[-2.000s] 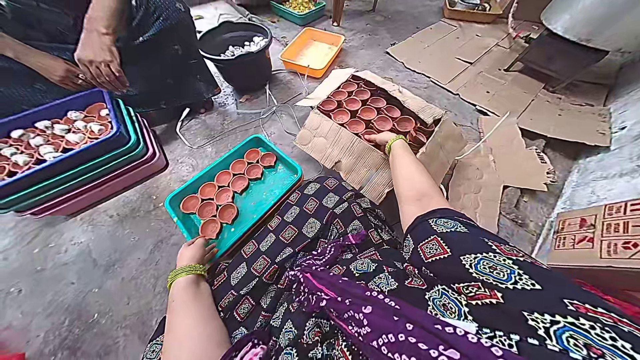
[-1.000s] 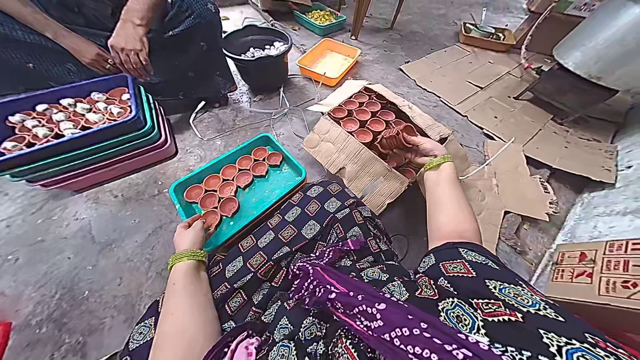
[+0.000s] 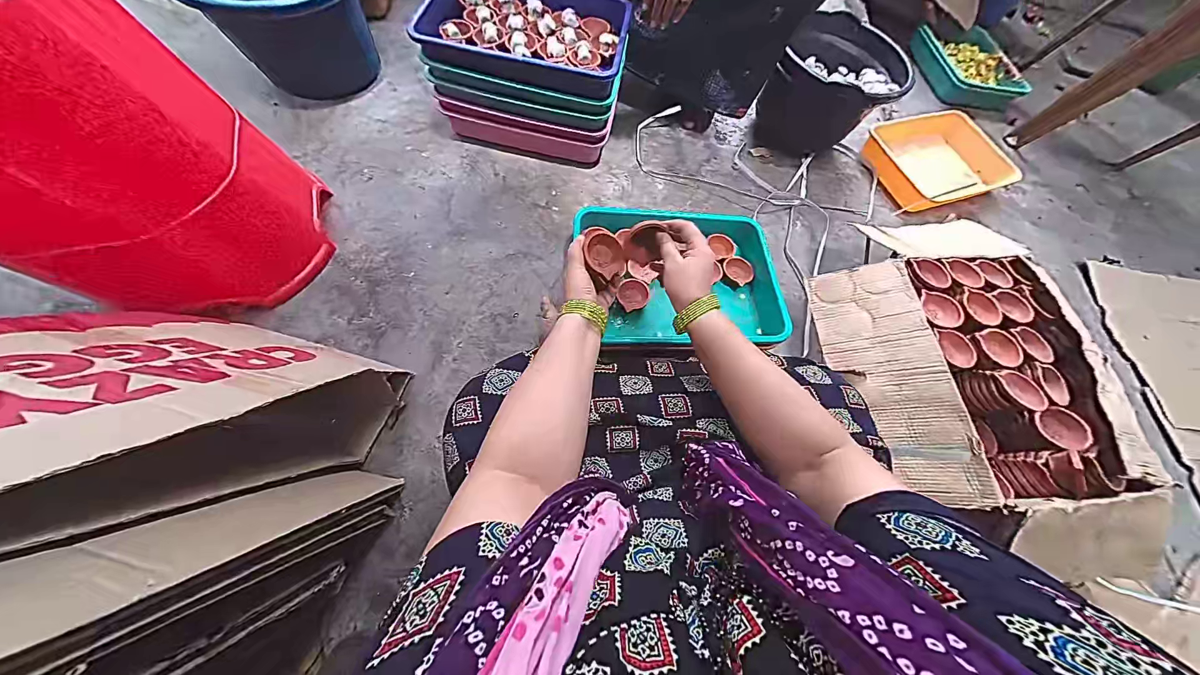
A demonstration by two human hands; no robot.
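Both my hands are over a teal plastic tray [image 3: 773, 309] in front of my lap. My left hand [image 3: 581, 281] holds a small clay lamp cup [image 3: 604, 253] with its open side facing me. My right hand [image 3: 686, 262] grips another clay cup [image 3: 647, 241] right beside it, tilted; whether it is one cup or a stack I cannot tell. More clay cups [image 3: 738, 271] sit in the tray, some hidden behind my hands. To the right, an opened cardboard box [image 3: 900, 394] holds rows of clay cups [image 3: 999, 347], some stacked on their sides.
Stacked trays [image 3: 525, 141], the top one with filled cups, stand behind. Nearby are a black bucket [image 3: 797, 112], an orange tray [image 3: 1003, 173] and white cables [image 3: 787, 199] on the floor. Folded cartons [image 3: 187, 553] and a red container [image 3: 159, 169] stand left; a person is partly visible behind.
My right hand has moved from the cardboard box to the teal tray and now holds a clay cup there. My left hand has lifted a cup. The view has swung left.
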